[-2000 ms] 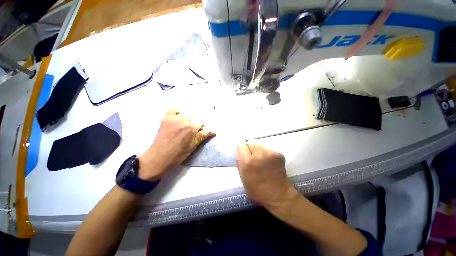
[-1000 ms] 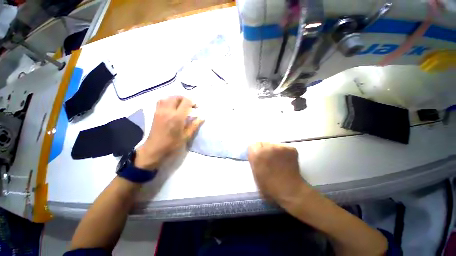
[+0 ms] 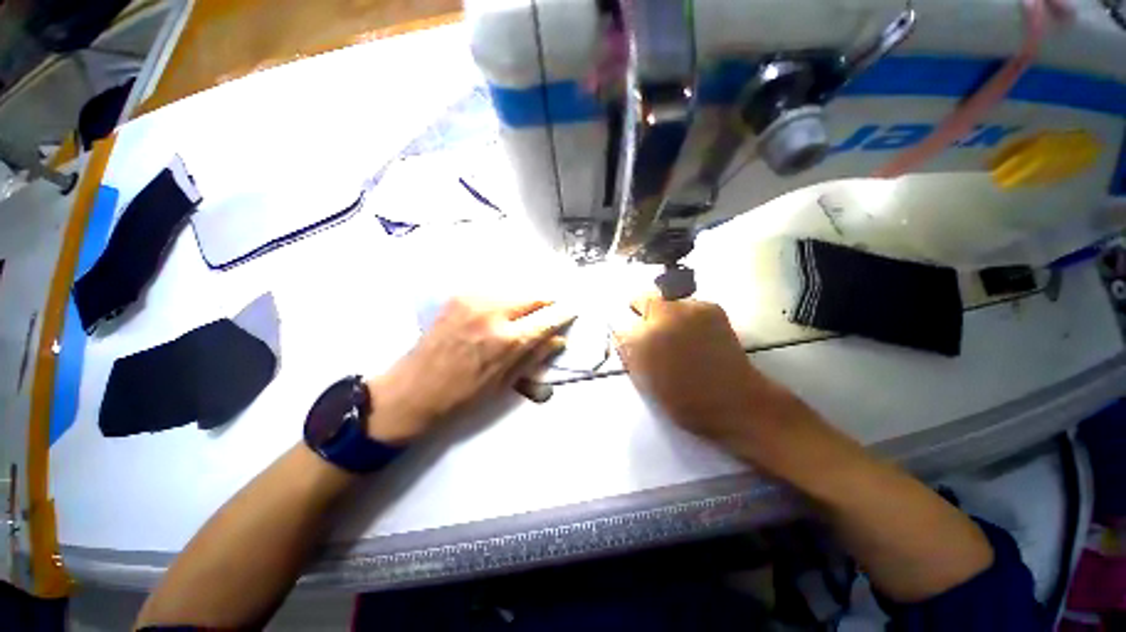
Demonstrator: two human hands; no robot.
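Observation:
A pale workpiece (image 3: 580, 352) lies in front of the needle, mostly washed out by glare and partly covered by my fingers. My left hand (image 3: 475, 358) lies over its left side, fingers pointing to the presser foot. My right hand (image 3: 685, 358) is at its right edge with fingers curled, just in front of the presser foot (image 3: 599, 241). The layers under the foot cannot be made out.
The sewing machine head (image 3: 766, 93) stands above my hands. A dark bundle (image 3: 879, 294) lies on the bed at right. Dark panels (image 3: 185, 377) and a curved dark panel (image 3: 136, 247) lie at left. A pale panel (image 3: 278, 204) lies behind.
Both hands have moved up to the presser foot with the pale workpiece, which lay nearer the table's front edge before. Less of it shows now.

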